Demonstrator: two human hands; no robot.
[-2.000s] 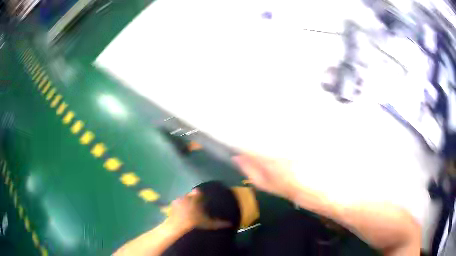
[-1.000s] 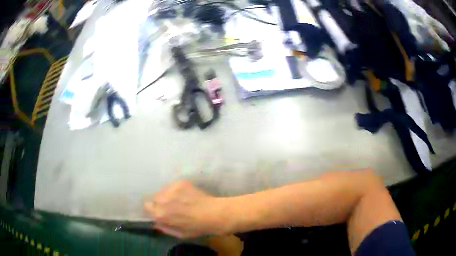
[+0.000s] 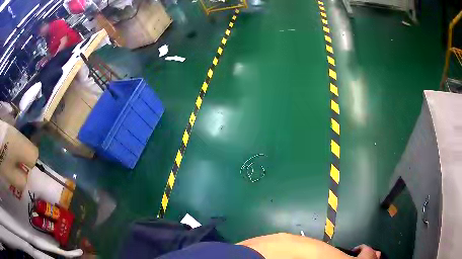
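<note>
My left arm crosses the bottom edge from a navy sleeve to a bare forearm. What seems to be my left hand [image 3: 367, 251] shows small at the bottom right, mostly cut off. Whether it holds anything cannot be told. A dark thing lies beside it, too cut off to name. My right hand is not in view. The worktable [image 3: 453, 167] stands at the right, with its grey side and small metal drawer handle [image 3: 425, 210] showing.
The green floor has yellow-black tape lines [image 3: 335, 146] and a loose thin white cord [image 3: 253, 169]. A blue crate [image 3: 124, 121] and red fire extinguishers [image 3: 46, 210] stand left. A person in red [image 3: 61, 35] is at upper left. A yellow rack [image 3: 451, 55] stands upper right.
The view has swung left from the tabletop to the aisle. The shears, papers and fabric pieces have left the picture. The arm lying along the table edge is out of view.
</note>
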